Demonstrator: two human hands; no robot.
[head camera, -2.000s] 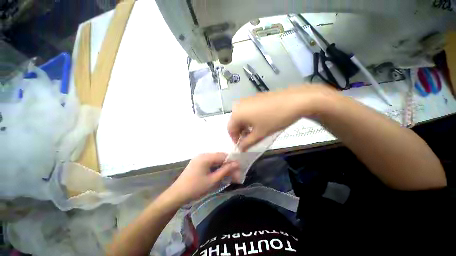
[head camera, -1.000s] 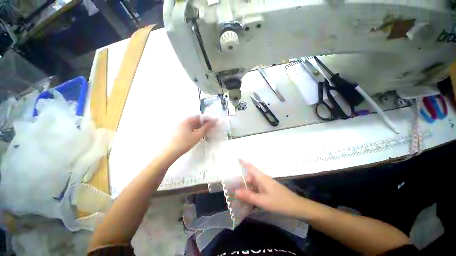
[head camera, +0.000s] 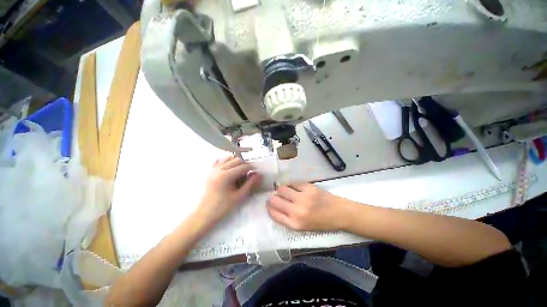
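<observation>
A sheer white strip (head camera: 262, 225) runs from under the sewing machine head (head camera: 384, 54) toward me and hangs over the table's front edge. My left hand (head camera: 231, 184) lies on the strip's left side, just in front of the presser foot area, fingers on the cloth. My right hand (head camera: 303, 207) holds the strip's right edge nearer to me, fingers bent with the tips on the cloth. The needle area is partly hidden under the head. A ribbed white knob (head camera: 285, 101) is on the head's front.
Black snips (head camera: 325, 147), black-handled shears (head camera: 423, 141) and a white rod (head camera: 478, 147) lie right of the needle. A tape measure (head camera: 520, 180) is far right. Tan paper patterns (head camera: 117, 99), a blue basket (head camera: 65, 123) and a sheer white pile (head camera: 42, 204) are at left.
My hands pinched the strip over the table edge, then brought it under the machine head. My right hand has since moved up closer to the needle. The view has shifted nearer the head.
</observation>
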